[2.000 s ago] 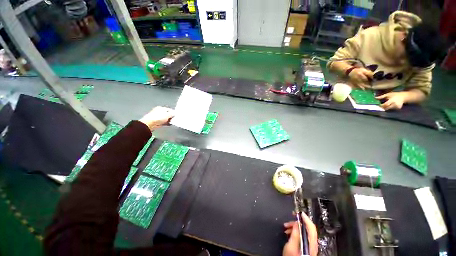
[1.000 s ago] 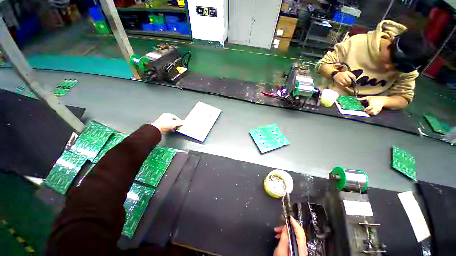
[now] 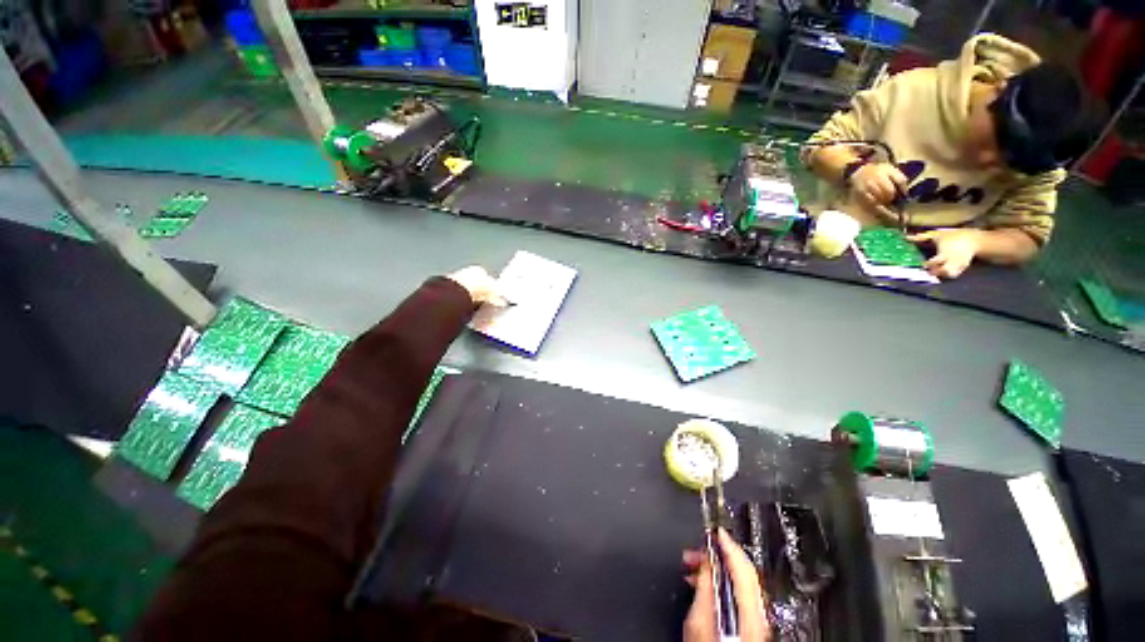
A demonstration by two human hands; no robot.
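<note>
A white rectangular sheet or card [image 3: 532,301] lies on the grey belt, with a dark edge showing along its lower side. My left hand [image 3: 478,287] is at its left edge, with fingers on or over it; whether they grip it is unclear. My right hand [image 3: 727,594] holds a soldering iron [image 3: 718,552], pen-like with a dark handle, upright at the lower middle. The iron's tip is at the pale yellow cup [image 3: 701,454], which has silvery bits inside.
Green circuit boards [image 3: 163,424] lie at left, partly behind my sleeve. Another board [image 3: 702,341] lies on the belt [image 3: 615,295]. A solder spool [image 3: 886,444], grey box [image 3: 902,514] and scrap tray [image 3: 789,552] stand at right. A person [image 3: 942,151] works opposite.
The white sheet, raised in my left hand two seconds ago, now lies on the belt. My left arm has since reached further right. My right hand still holds the iron at the cup.
</note>
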